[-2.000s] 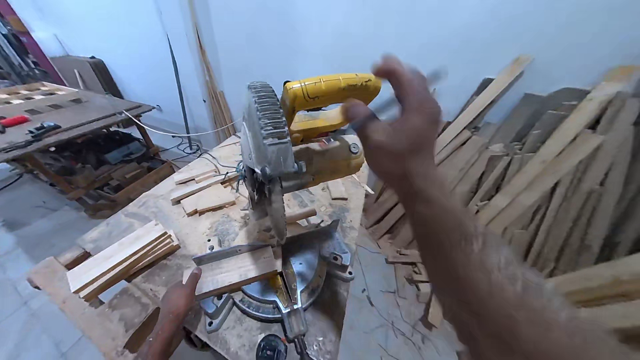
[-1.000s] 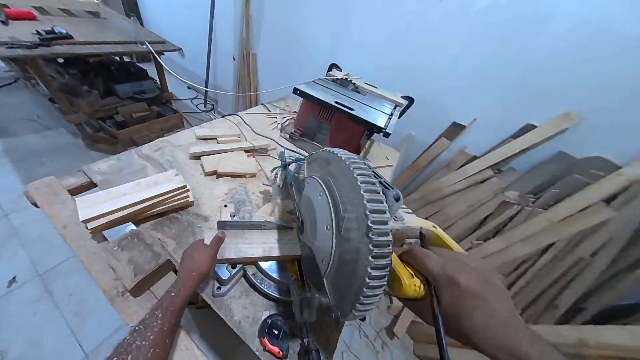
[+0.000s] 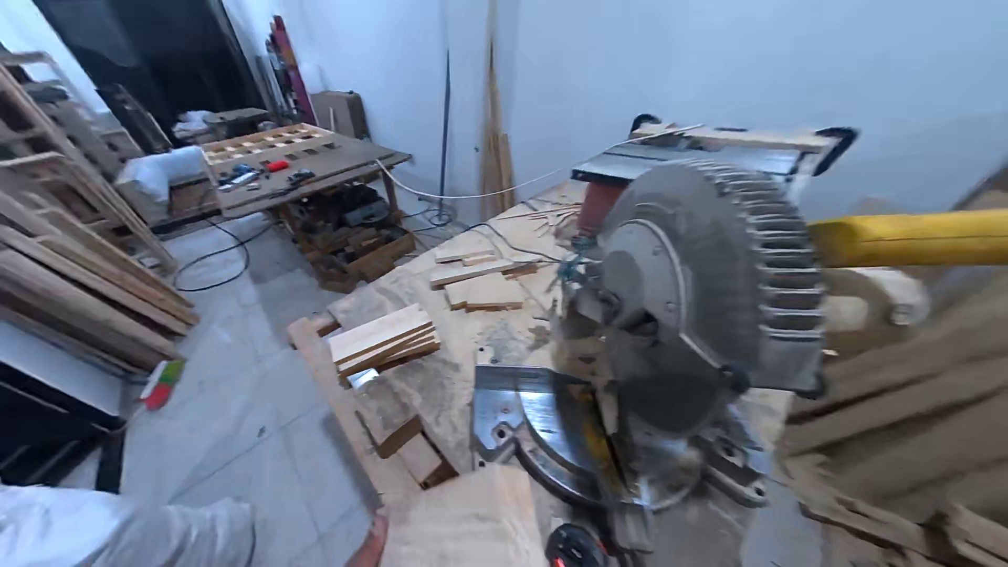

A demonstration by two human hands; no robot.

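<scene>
At the bottom edge, the fingers of my left hand (image 3: 370, 545) hold the left side of a wooden board (image 3: 465, 520), off the saw's base. My right hand is out of view. The miter saw (image 3: 693, 291) stands with its head raised, its yellow handle (image 3: 913, 239) reaching to the right edge and its metal base (image 3: 551, 417) below. A stack of cut wood strips (image 3: 386, 339) lies left of the saw, and wood offcuts (image 3: 484, 291) lie behind. A black and red tape measure (image 3: 575, 545) is beside the board.
A table saw (image 3: 630, 161) stands behind the miter saw. Long boards lean at the left (image 3: 79, 276) and lie at the right (image 3: 906, 409). A second worktable (image 3: 346, 161) holds tools and a lattice panel. A cable (image 3: 213, 276) crosses the floor.
My left hand has drawn the board off the saw's base toward the bottom edge. My right hand, earlier at the saw's handle, has gone out of view. The view has swung left.
</scene>
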